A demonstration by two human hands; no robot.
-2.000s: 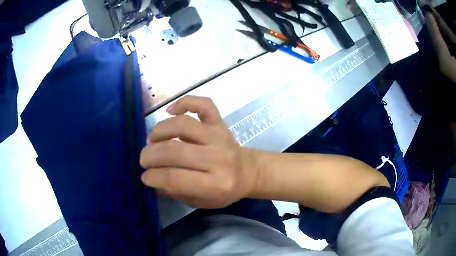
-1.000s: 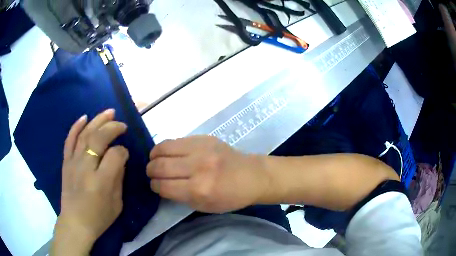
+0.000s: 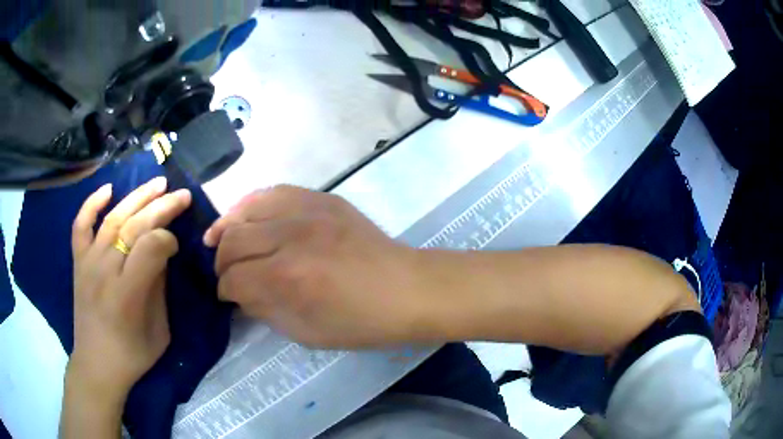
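Note:
A navy fabric panel (image 3: 191, 343) lies on the machine bed under both hands, its upper end at the needle area. A narrow black strip (image 3: 191, 195) runs along its right edge from the bright presser foot (image 3: 160, 147). My left hand (image 3: 124, 283) lies on the panel with fingers spread, a ring on one finger. My right hand (image 3: 296, 266) pinches the strip and panel edge between thumb and fingers, below the foot. The sewing machine head (image 3: 69, 94) fills the upper left, with a dark grey knob-like part (image 3: 210, 146) right of the foot.
Snips with orange and blue handles (image 3: 489, 99) lie on the bed, among loose black strips (image 3: 416, 73). A black-handled tool (image 3: 584, 41) and a written paper sheet (image 3: 687, 47) are at upper right. A ruler scale (image 3: 506, 193) marks the table edge. A blue basket (image 3: 709, 279) is at right.
My left hand has come into view onto the panel, then moved up toward the foot. My right hand has moved up and left along the strip. The machine head looks larger and closer in view.

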